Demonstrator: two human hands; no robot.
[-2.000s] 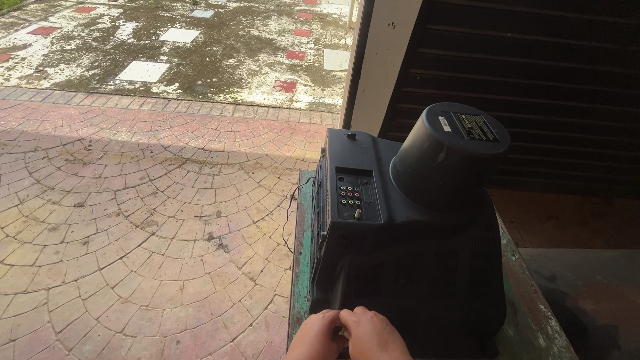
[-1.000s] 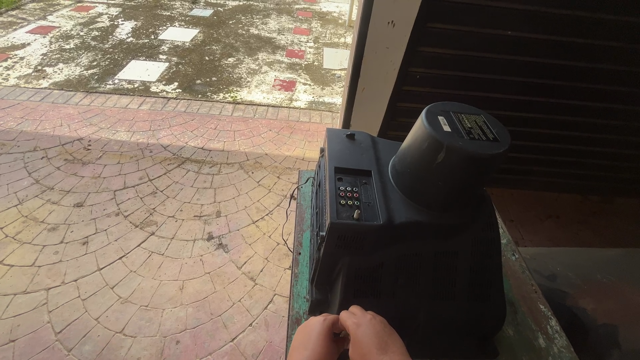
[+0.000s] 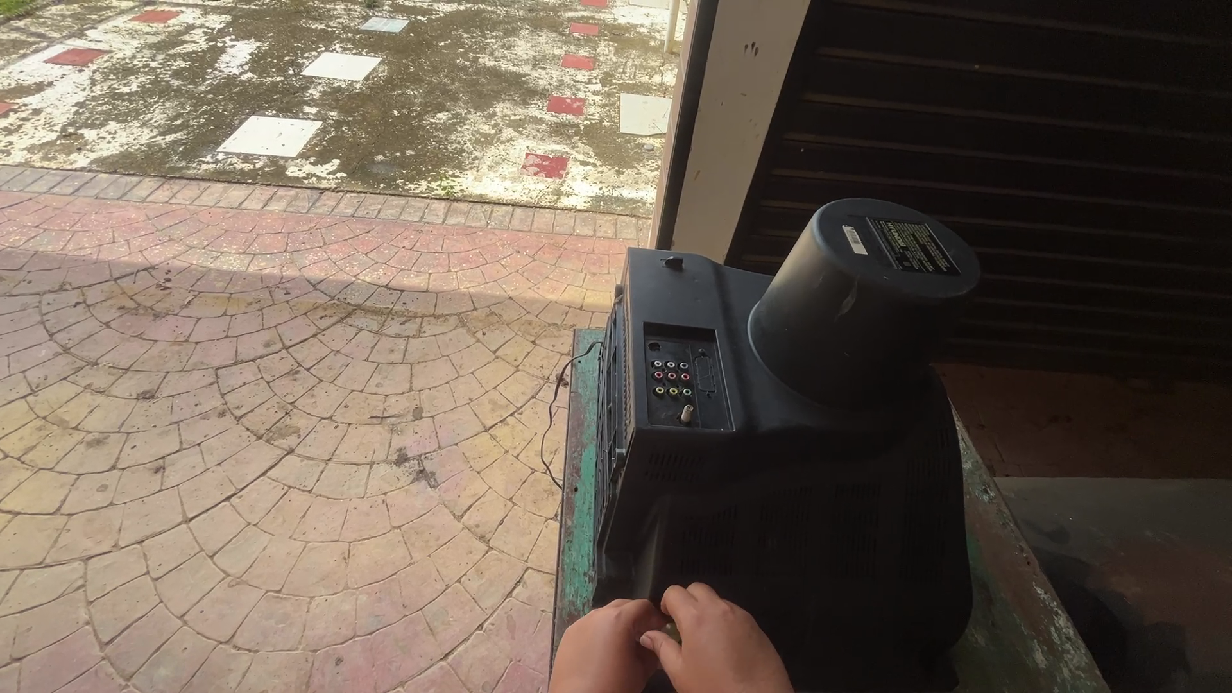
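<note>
The dark plastic back housing of a CRT television (image 3: 818, 500) rests on a worn green table (image 3: 583, 462), its round rear cover pointing up. A recessed panel of coloured AV jacks (image 3: 672, 377) with a metal aerial socket shows on its upper left part. At the housing's near lower edge, my left hand (image 3: 608, 647) and my right hand (image 3: 717, 640) are together, fingers curled and fingertips meeting. A small bit of something may show between the fingers, too hidden to name. Whether either hand grips it cannot be told.
A thin black cable (image 3: 551, 419) loops over the table's left edge. Patterned paving (image 3: 289, 462) lies to the left, with a weathered slab of red and white squares beyond. A pale post (image 3: 741, 115) and a dark slatted shutter (image 3: 1011, 125) stand behind the television.
</note>
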